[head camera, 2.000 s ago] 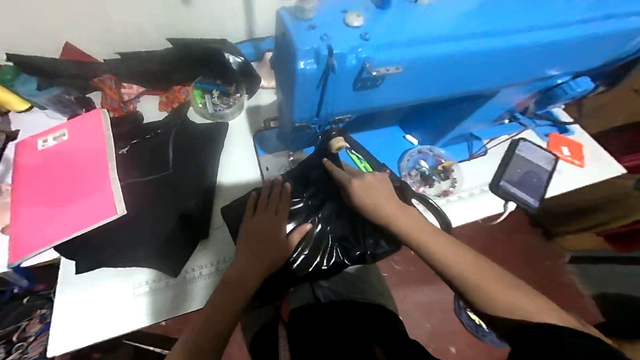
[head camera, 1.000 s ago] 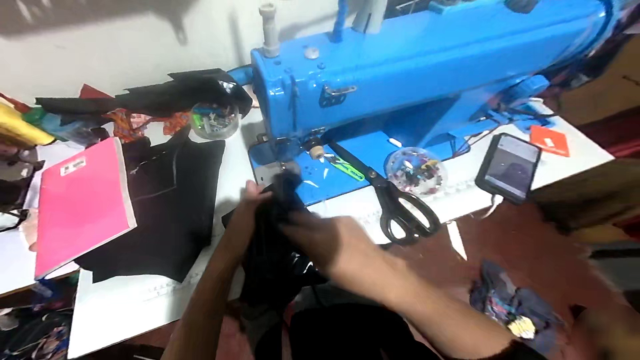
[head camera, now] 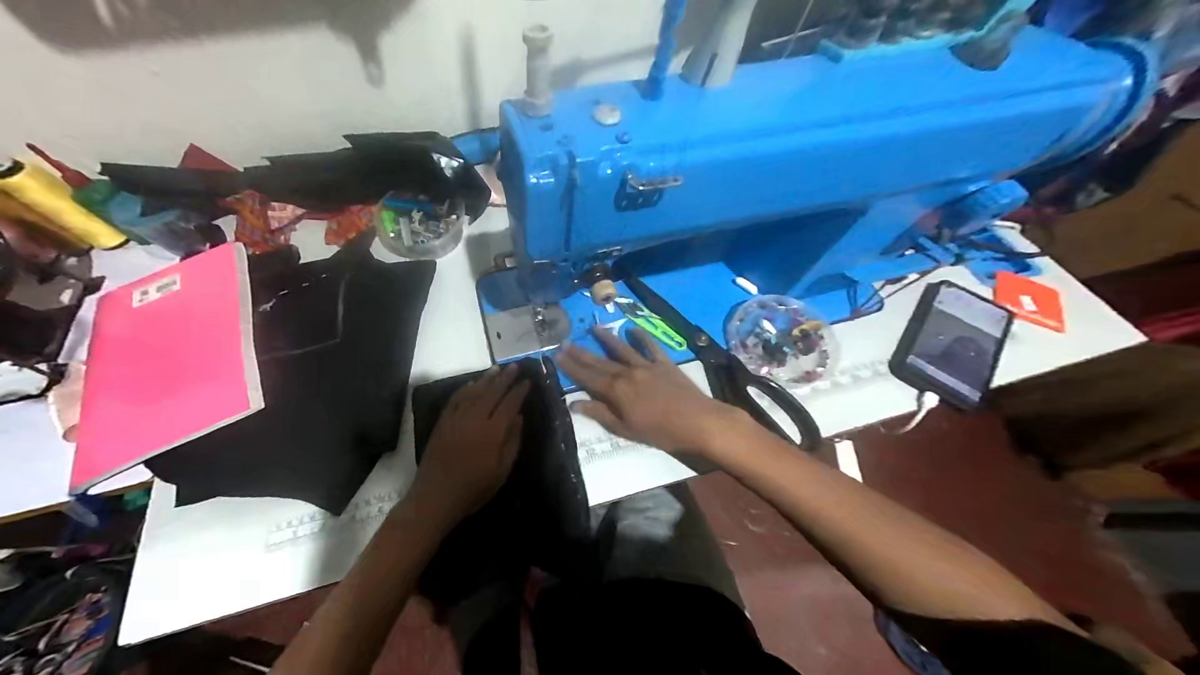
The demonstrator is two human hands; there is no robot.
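Black fabric [head camera: 553,450] hangs over the white table's front edge, its upper end just in front of the needle area of a blue sewing machine [head camera: 806,150]. My left hand [head camera: 478,422] lies flat on this fabric, fingers toward the machine. To the right of the fabric's upper edge, my right hand [head camera: 637,384] is spread over the machine bed and table, with nothing gripped in it. Just beyond its fingers lie green thread snips [head camera: 659,325]. Black-handled scissors [head camera: 712,352] rest partly behind my right wrist and forearm.
A pink notebook [head camera: 169,366] lies on black fabric pieces [head camera: 347,375] at the left. Two clear bowls of small items [head camera: 420,230], [head camera: 783,342] stand on the table. A phone [head camera: 952,342] with a white cable and an orange-red square item [head camera: 1029,300] lie at the right.
The black fabric, bunched between my hands a second ago, now lies flatter under my left hand. My right hand has come off it and is spread at its right.
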